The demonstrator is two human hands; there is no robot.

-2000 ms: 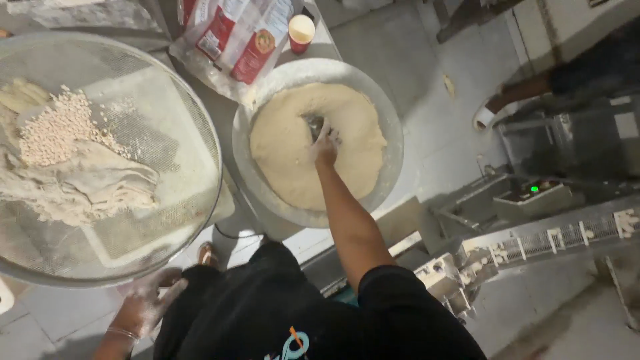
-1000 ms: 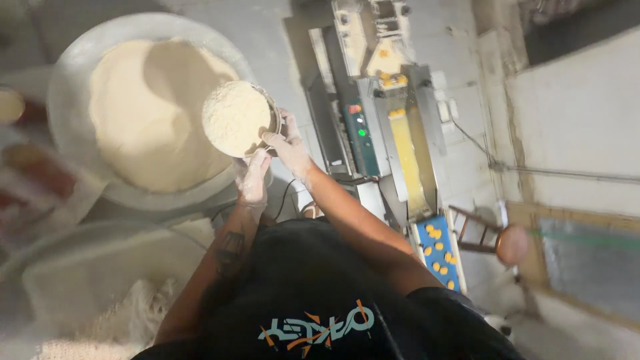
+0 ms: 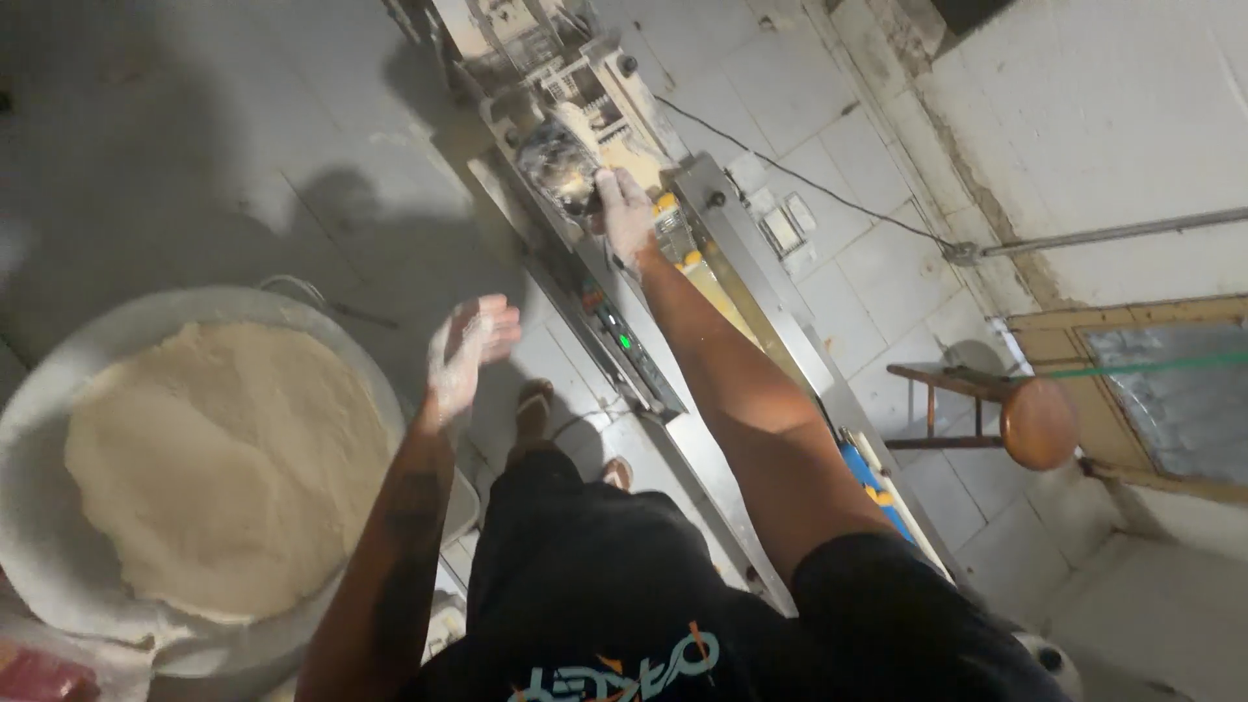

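Observation:
My right hand (image 3: 627,216), dusted with flour, grips a round metal bowl (image 3: 561,166) that is tipped over the upper part of a conveyor machine (image 3: 751,283). Pale flour lies on the machine beside the bowl, and yellow-orange pieces (image 3: 666,203) sit on it just below. My left hand (image 3: 468,351), also floury, is held in the air between the machine and a large basin, fingers apart, with nothing in it. The wide metal basin (image 3: 29,429) at the left holds a broad mass of flour (image 3: 229,468). The inside of the bowl is mostly hidden.
A wooden stool (image 3: 1039,424) stands right of the machine, near a wood-framed panel (image 3: 1170,390). A dark cable (image 3: 809,177) crosses the tiled floor to the wall. A green light (image 3: 625,342) glows on the machine's control panel. Part of a red package (image 3: 44,673) shows at lower left.
One second ago both hands held the bowl, full of flour, beside the basin. The right hand has carried it over to the machine and tipped it; the left hand has let go. The view has swung right.

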